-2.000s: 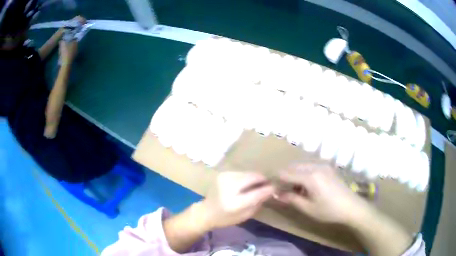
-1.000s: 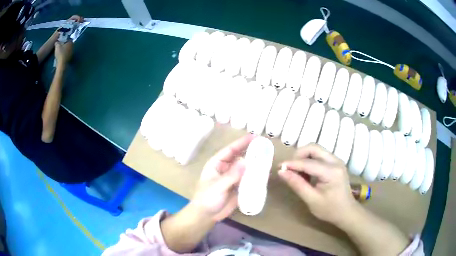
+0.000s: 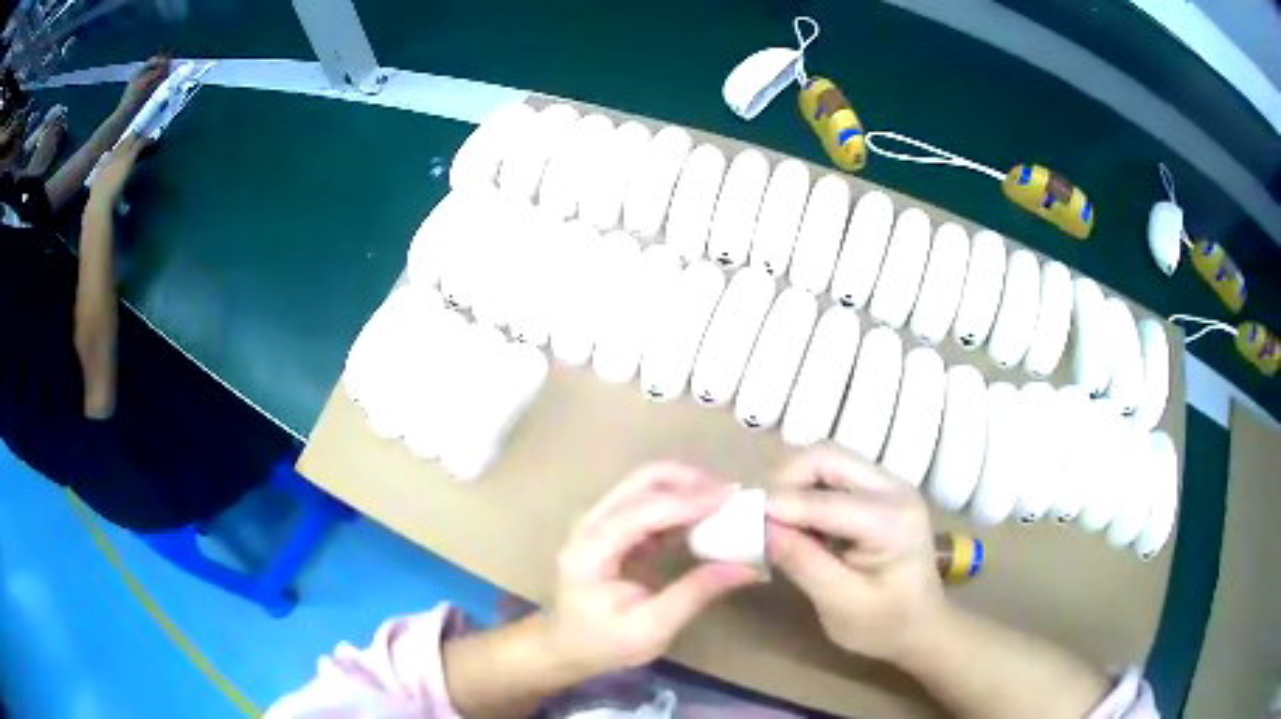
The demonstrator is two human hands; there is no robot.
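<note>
A white plastic unit (image 3: 732,532) is held between my two hands near the front edge of the cardboard, with one end facing me. My left hand (image 3: 632,562) grips it from the left. My right hand (image 3: 860,551) has its fingertips at the unit's right side; whether a small white piece is still in them is hidden. White units (image 3: 728,337) stand in close rows on the cardboard sheet (image 3: 618,443). A yellow charm (image 3: 961,558) lies partly hidden behind my right hand.
A strapped unit (image 3: 760,80) with a yellow charm (image 3: 833,124), another yellow charm (image 3: 1048,200) on a white cord and a second strapped unit (image 3: 1165,235) lie on the green surface beyond. A seated person's arm (image 3: 96,288) is at left. A second cardboard sheet (image 3: 1243,562) is at far right.
The unit has gone from upright to end-on, and my right hand has moved from apart to touching it. The board and rows have shifted left in view.
</note>
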